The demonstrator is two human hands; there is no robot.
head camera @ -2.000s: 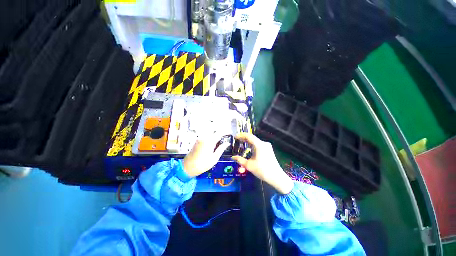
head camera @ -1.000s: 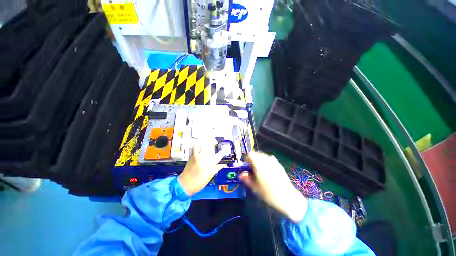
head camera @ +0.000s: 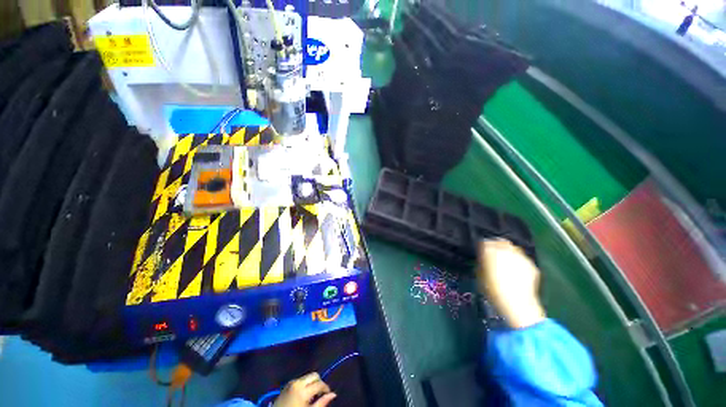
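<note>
The silver fixture plate (head camera: 275,171) lies toward the back of the press bed, below the silver press head (head camera: 288,103). The dark square nest (head camera: 306,189) on its right side shows a small pale-faced unit. My right hand (head camera: 511,280) is at the near right end of the black blister tray (head camera: 446,225), blurred, fingers toward the tray; whether it holds anything cannot be told. My left hand (head camera: 306,392) is low at the bottom edge, partly cut off, fingers curled; its contents are hidden.
An orange block (head camera: 213,187) sits on the plate's left. The front panel has a gauge (head camera: 231,316) and lit buttons (head camera: 341,289). Tall black tray stacks stand left (head camera: 76,191) and behind right (head camera: 438,95). Tangled coloured wires (head camera: 439,288) lie on the green bench. A blue cord (head camera: 341,362) hangs below.
Both hands have left the nest: my left down to the lap, my right out to the tray. The plate has slid back under the press head, baring the front striped bed. The view has shifted right.
</note>
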